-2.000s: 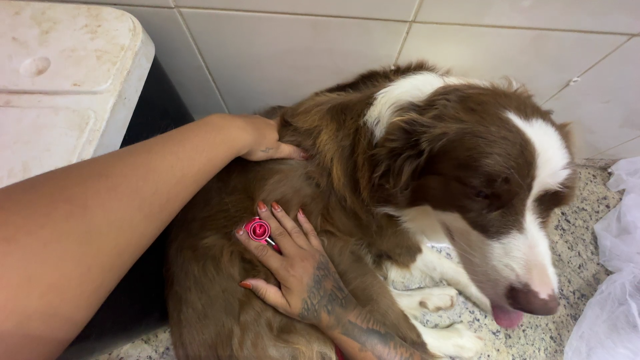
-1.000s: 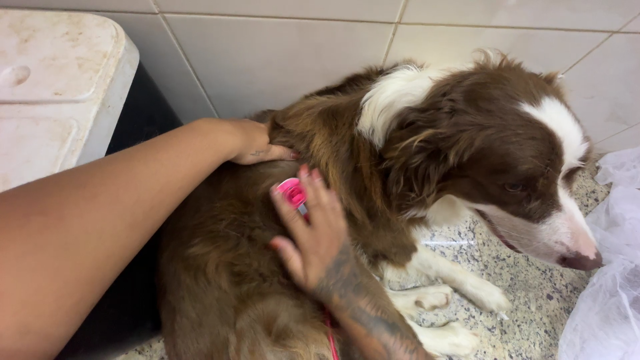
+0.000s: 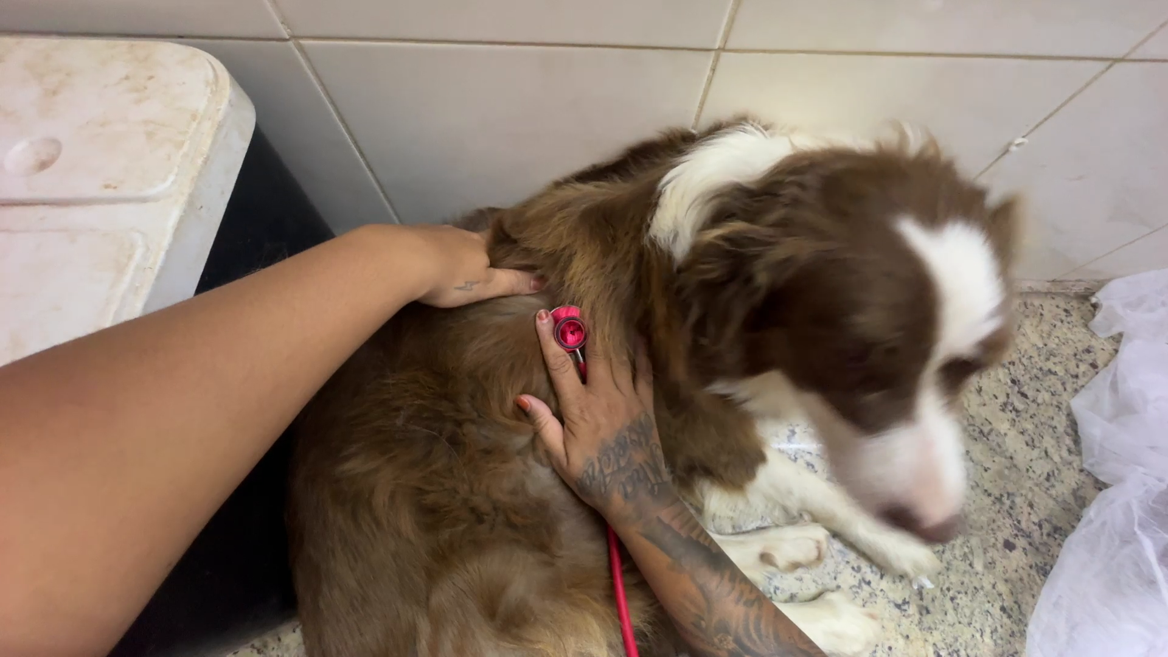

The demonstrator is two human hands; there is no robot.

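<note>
A brown and white long-haired dog [image 3: 438,456] lies curled, its blurred head [image 3: 849,301] at the right. My left hand [image 3: 456,265] clasps the upper part of its back, thumb on the near side and fingers hidden over the far side. Just below that thumb, my tattooed right hand [image 3: 593,411] lies on the dog's side behind the shoulder, fingers spread. Between its index and middle fingers it holds the red metal chest piece of a stethoscope [image 3: 570,333] against the fur. The red tube [image 3: 622,593] runs from under the wrist to the bottom edge; the earpieces are out of view.
A stained white plastic lid [image 3: 100,119] tops a black container [image 3: 265,210] at the left. Pale wall tiles [image 3: 511,119] stand close behind the dog. Crumpled translucent white plastic [image 3: 1113,547] lies on the speckled stone floor [image 3: 1031,429] at the right.
My right hand and the chest piece have moved up the dog's side, towards the shoulder and my left thumb. The dog's head swung right, then back down and left.
</note>
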